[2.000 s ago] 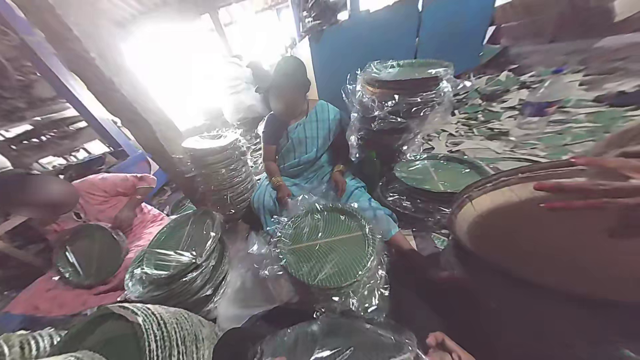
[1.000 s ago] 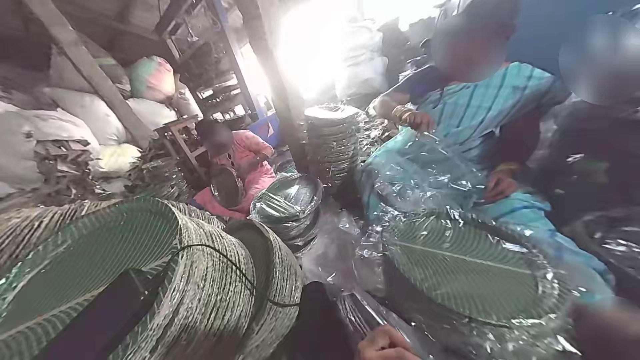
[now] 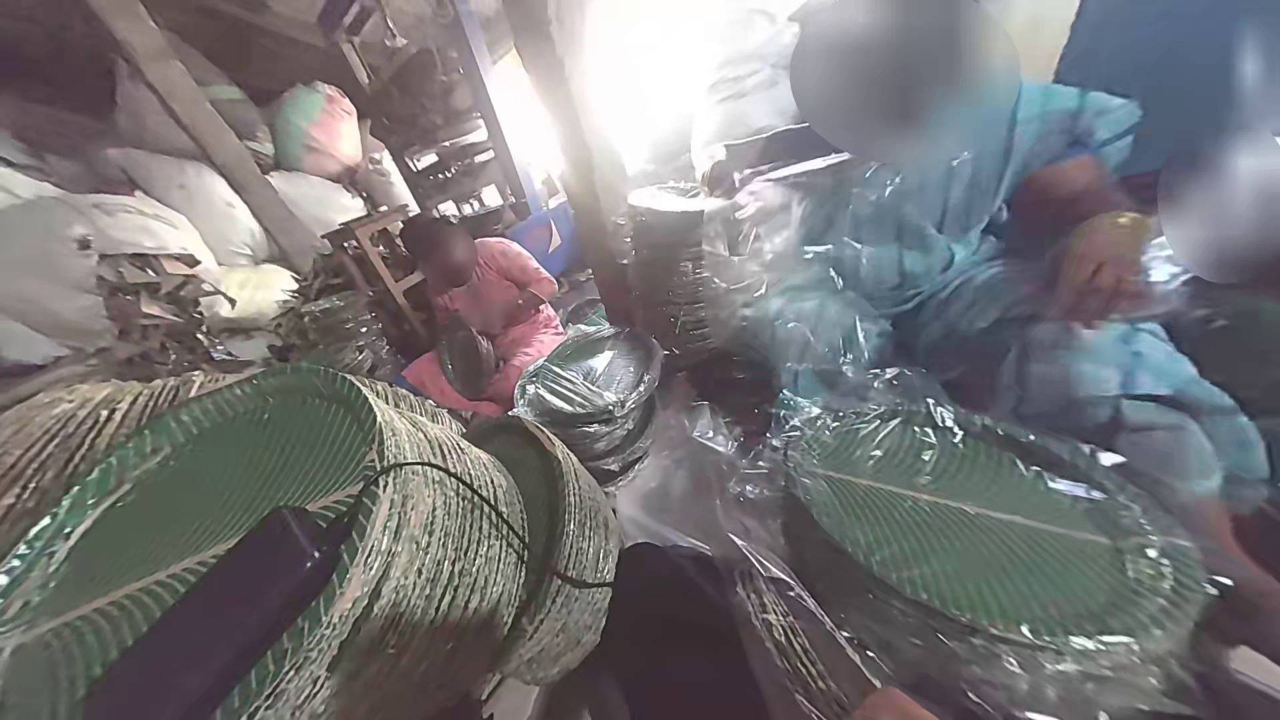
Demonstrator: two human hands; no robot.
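At the bottom edge, only a small part of what appears to be my right hand (image 3: pixel 890 704) shows, close to a plastic-wrapped stack of plates (image 3: pixel 785 625); its grip is hidden. My left hand is out of view. To the right lies a stack of round green leaf-patterned plates (image 3: pixel 960 510) under clear plastic film. On the left, large stacks of similar plates (image 3: pixel 440 540) rest on their sides, their layered edges showing. A dark oblong device (image 3: pixel 215 610) with a thin black cord (image 3: pixel 450 475) lies against the nearest green plate.
A co-worker in blue-green cloth (image 3: pixel 900 240) sits behind the right stack, handling clear film. Farther back, a person in pink (image 3: pixel 510 290) holds a round plate near wrapped stacks (image 3: pixel 595 380). White sacks (image 3: pixel 190 200) and a slanting post (image 3: pixel 210 130) stand at the left.
The view has swung left since the earliest frame. The co-worker in blue-green has moved one hand, with clear film, toward the left. My visible hand now shows less at the bottom edge.
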